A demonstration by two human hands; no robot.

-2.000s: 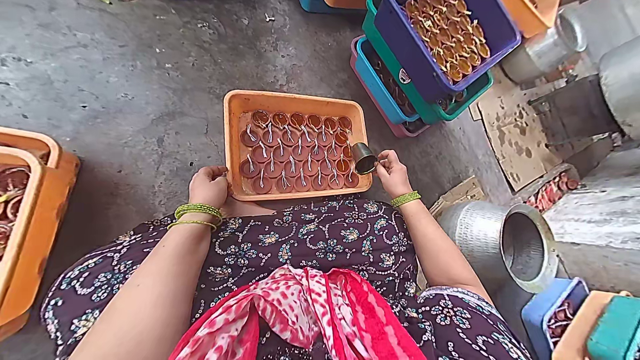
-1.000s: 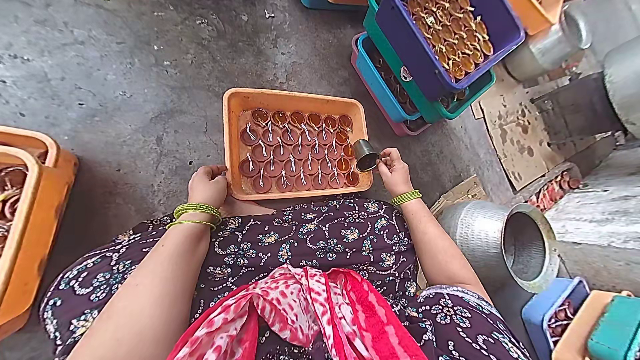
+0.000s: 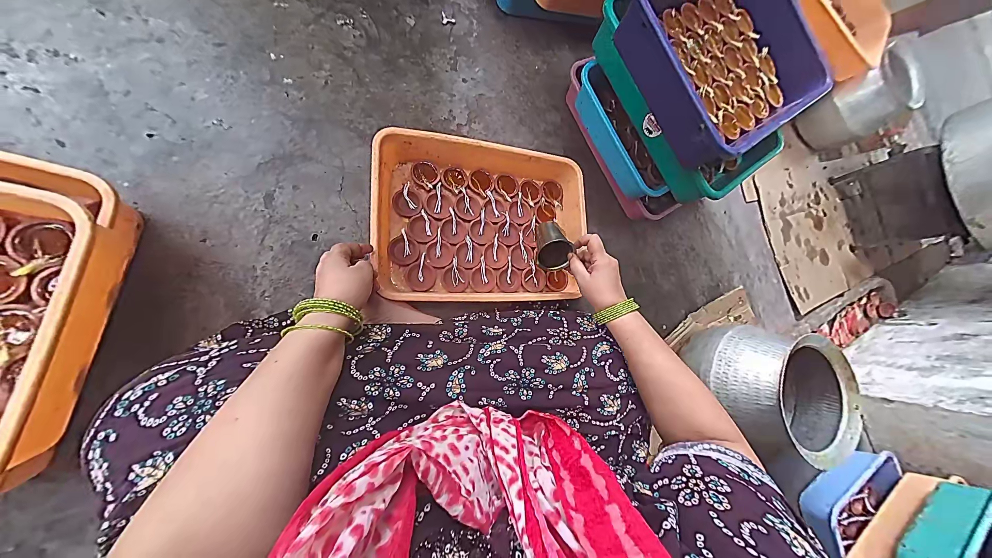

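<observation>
Before me an orange plastic tray (image 3: 477, 143) holds rows of small round clay cups (image 3: 453, 279) with white cotton wicks. Those along the far row and right side look filled with amber liquid. My left hand (image 3: 345, 275) grips the tray's near left corner, its fingers partly hidden by the rim. In my right hand (image 3: 597, 271) is a small metal cup (image 3: 554, 246), pinched at its rim and tilted over the cups at the tray's right side. Its mouth faces me; whether liquid runs from it, I cannot tell.
Stacked plastic tubs (image 3: 659, 116) with more filled cups stand at the upper right. Orange tubs (image 3: 116, 256) of clay cups are at the left. A metal pot (image 3: 744, 372) lies on its side by my right arm, near cardboard (image 3: 806, 225) and smaller tubs (image 3: 845, 473).
My right hand has moved the metal cup slightly within the tray's right side, and it now tilts with its mouth toward me. My left hand stays on the tray corner.
</observation>
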